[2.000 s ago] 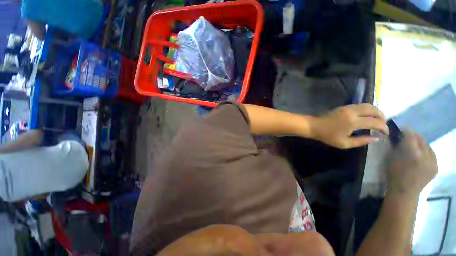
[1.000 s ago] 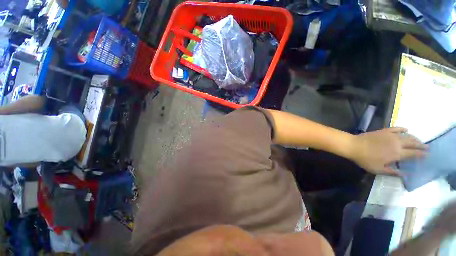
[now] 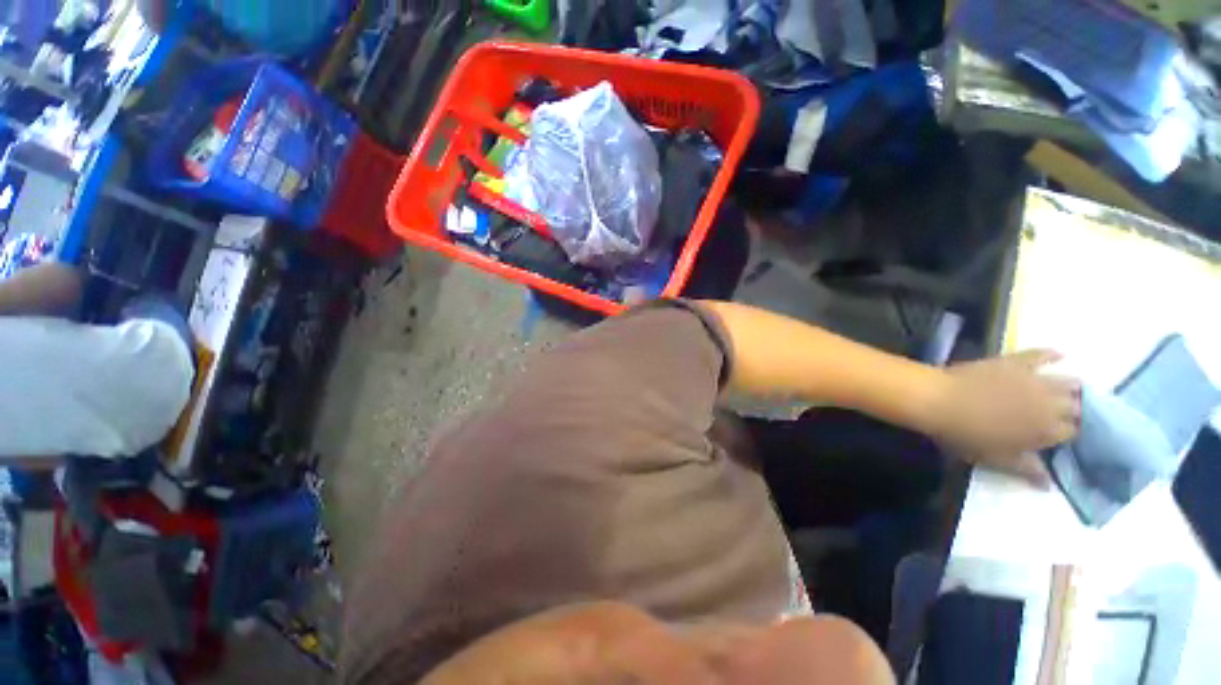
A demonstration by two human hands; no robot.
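My left hand is over the near edge of the white table, its fingers closed on the near end of a pale grey-blue denim piece. The cloth is bent. Another grey-blue part lies beyond it; whether it is the same piece I cannot tell. A dark piece shows at the right rim. A navy denim piece lies lower on the table, beside a narrow brown strip and a black-outlined template, cut off by the frame. My right hand is out of the picture.
The white table has a worn yellowish edge. A red plastic basket holds a clear bag. A blue basket stands farther off. Denim pieces lie at the top right. Another person's pale sleeve shows at the left.
My right hand, blurred at the lower right earlier, has left the picture. My left hand now grips the grey-blue cloth, which was flatter under its spread fingers. The view has shifted.
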